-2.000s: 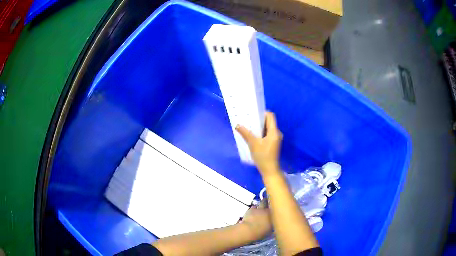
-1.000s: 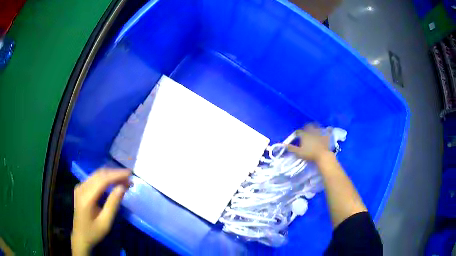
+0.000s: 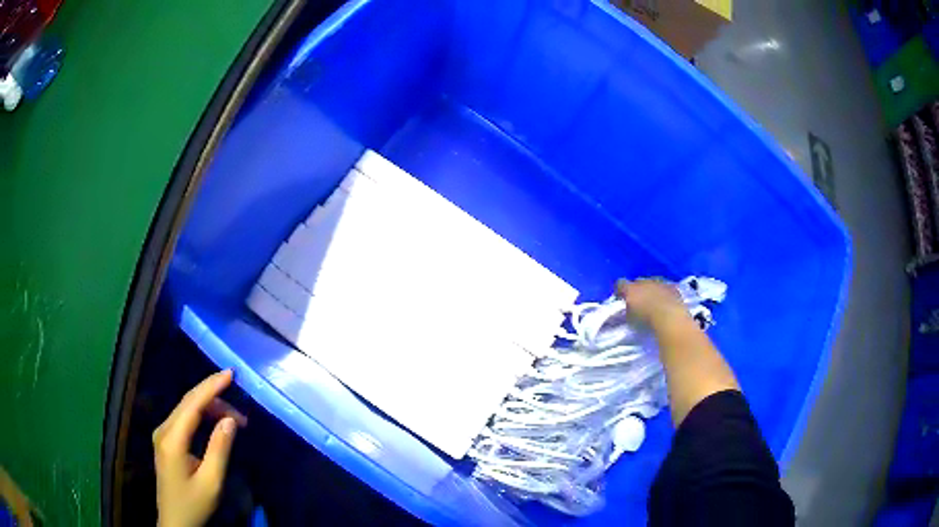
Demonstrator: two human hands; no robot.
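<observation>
A row of white power strips point(image 3: 412, 309) lies side by side in the blue tub point(image 3: 638, 134), their plain faces up and overexposed. Their white power cords point(image 3: 577, 401) lie bundled at the right ends of the strips, in shiny clear plastic. A white plug point(image 3: 706, 289) shows at the bundle's far end. My right hand point(image 3: 651, 304) is on the far part of the cord bundle; its fingers are partly hidden, so its grip cannot be told. My left hand point(image 3: 196, 443) is outside the tub's near left rim, empty, with fingers apart.
A green bench surface point(image 3: 103, 175) with a dark edge runs along the left side of the tub. A clear, bluish plastic item point(image 3: 39, 70) lies on it at the upper left. A cardboard box point(image 3: 685, 23) stands behind the tub. Grey floor shows on the right.
The strip that was held up two seconds ago is no longer in a hand. My left hand has moved to the tub's near left outside; my right hand has moved to the cords.
</observation>
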